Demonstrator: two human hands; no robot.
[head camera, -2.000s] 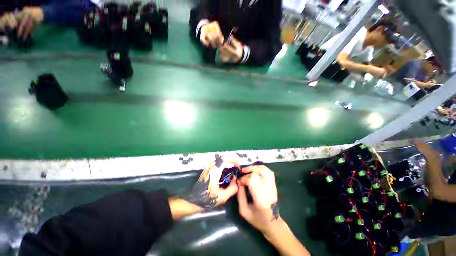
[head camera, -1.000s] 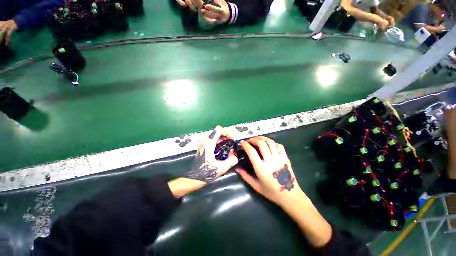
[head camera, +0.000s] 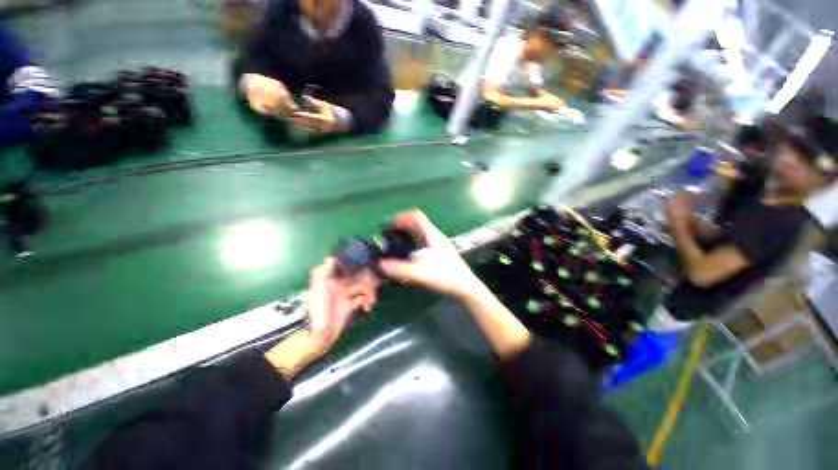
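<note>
My left hand holds a small round dark lamp head with a bluish face, above the white rail. My right hand holds a black piece, perhaps a housing, close to the right of the lamp head. Blur hides whether the two pieces touch. The packed cluster of black housings, with green dots and red wires, stands on the dark worktop to the right of my hands.
The green belt runs beyond the white rail. A black housing is at far left. Co-workers sit opposite and at right. More black units stand at upper left. A grey post slants across the right.
The view has swung to the right and up. Both hands are raised from the worktop's edge to the rail, with the black piece lifted in my right hand. The cluster appears further left.
</note>
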